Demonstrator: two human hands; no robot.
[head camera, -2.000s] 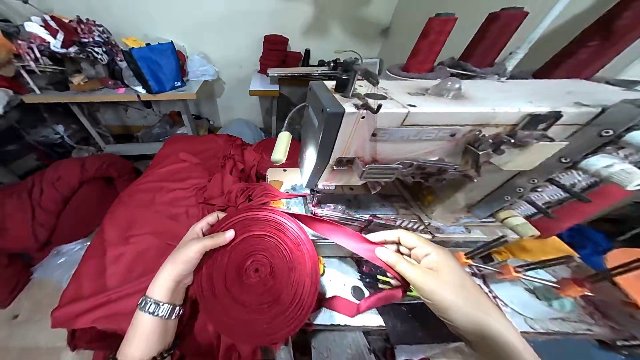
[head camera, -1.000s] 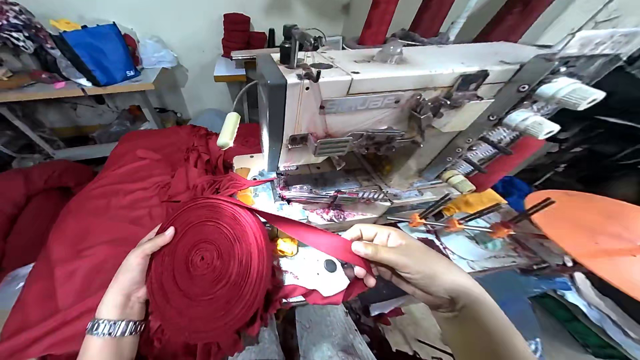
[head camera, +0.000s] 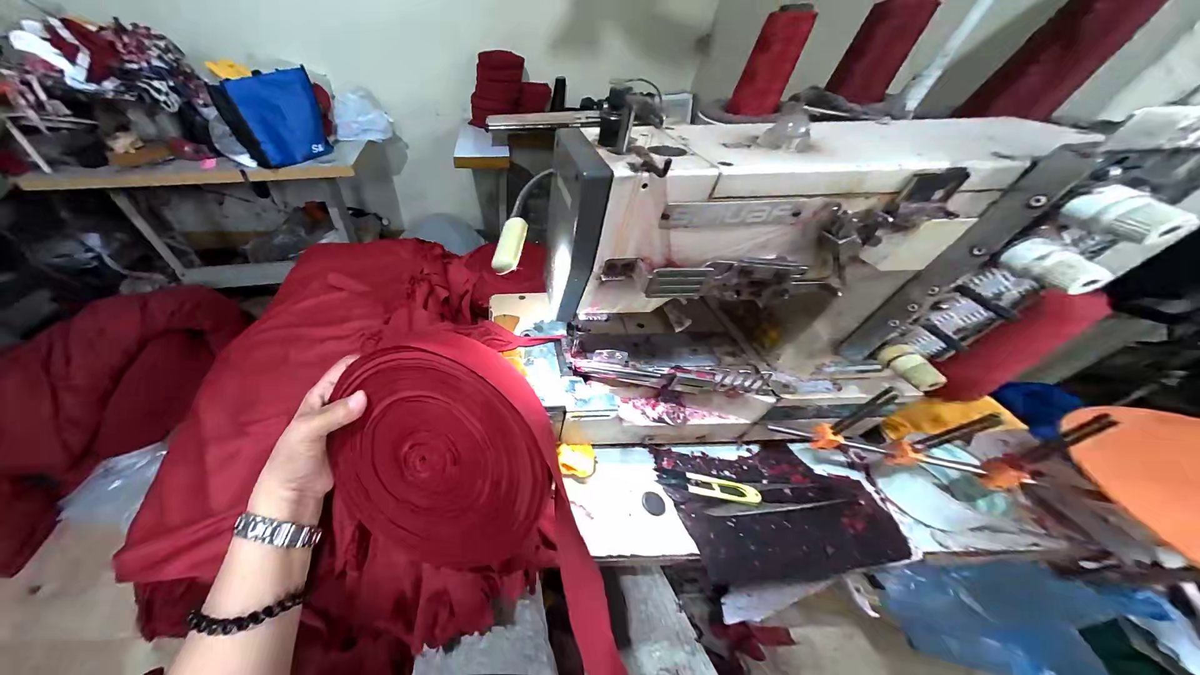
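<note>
My left hand grips the left edge of a large coiled roll of red fabric strip, thumb over its face. The strip's loose end hangs down on the roll's right side. My right hand is out of view. Behind the roll, red fabric lies heaped up to the left of an industrial sewing machine. Right of the roll, a yellow-handled cutting tool rests on a dark cloth beside a small yellow item.
Red thread cones stand behind the machine. Metal rods with orange clips stick out at the right, near an orange round surface. A side table bears a blue bag and cloth scraps. More red fabric lies far left.
My right hand, earlier holding the strip out to the right of the roll, has let go and left the view. The strip now hangs down. My left hand still holds the roll.
</note>
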